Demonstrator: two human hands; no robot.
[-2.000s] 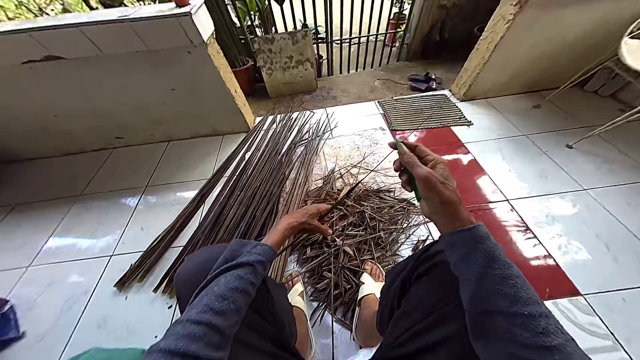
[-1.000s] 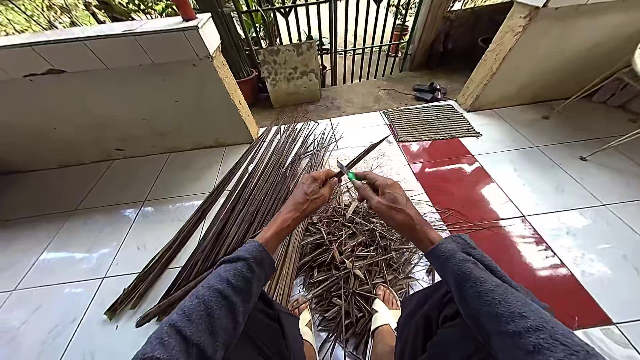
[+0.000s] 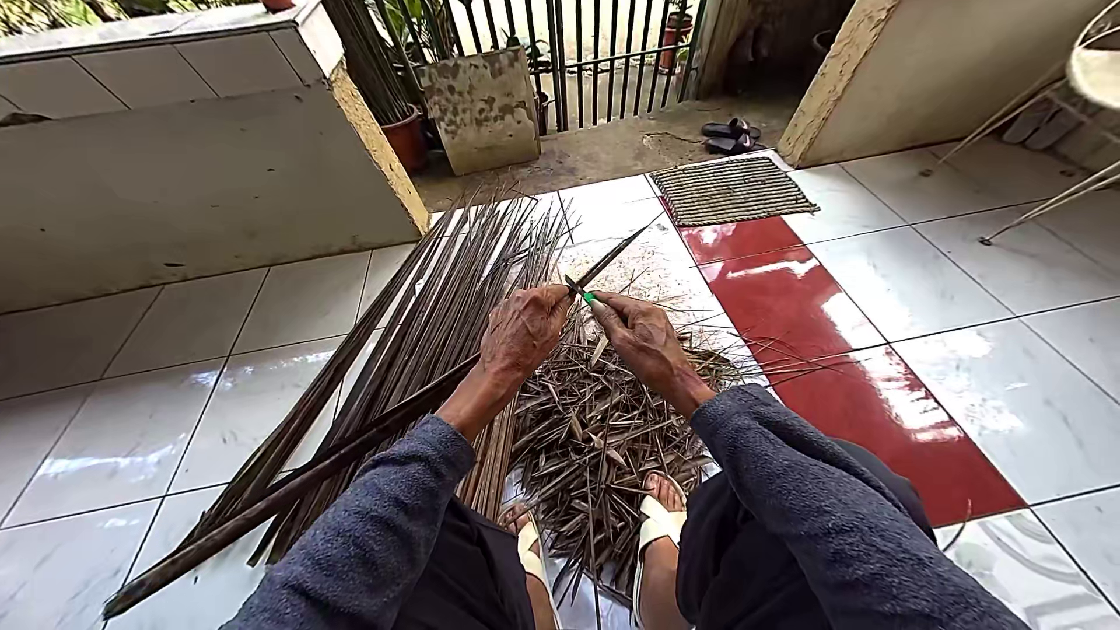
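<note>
A long dried palm leaflet (image 3: pixel 350 453) runs from the lower left under my left wrist and out past my fingers to a pointed tip. My left hand (image 3: pixel 527 328) is closed on it near the tip end. My right hand (image 3: pixel 646 341) grips a small knife with a green handle (image 3: pixel 589 298); its short blade crosses the leaflet right beside my left fingers. Left of my feet lies a bundle of long dry leaflets (image 3: pixel 437 306). Beneath my hands, between my feet, is a heap of short leaf scraps (image 3: pixel 604 446).
A woven mat (image 3: pixel 733 190) and dark slippers (image 3: pixel 731 136) lie ahead, near a metal gate (image 3: pixel 604 61). A concrete slab (image 3: pixel 481 109) leans by a plant pot (image 3: pixel 405 140). A low wall (image 3: pixel 201 184) stands left; chair legs (image 3: pixel 1041 206) show at right.
Two seconds ago my right hand was raised apart from my left; by one second ago they had met at the leaflet. Since then, a long leaflet length has come into view under my left wrist.
</note>
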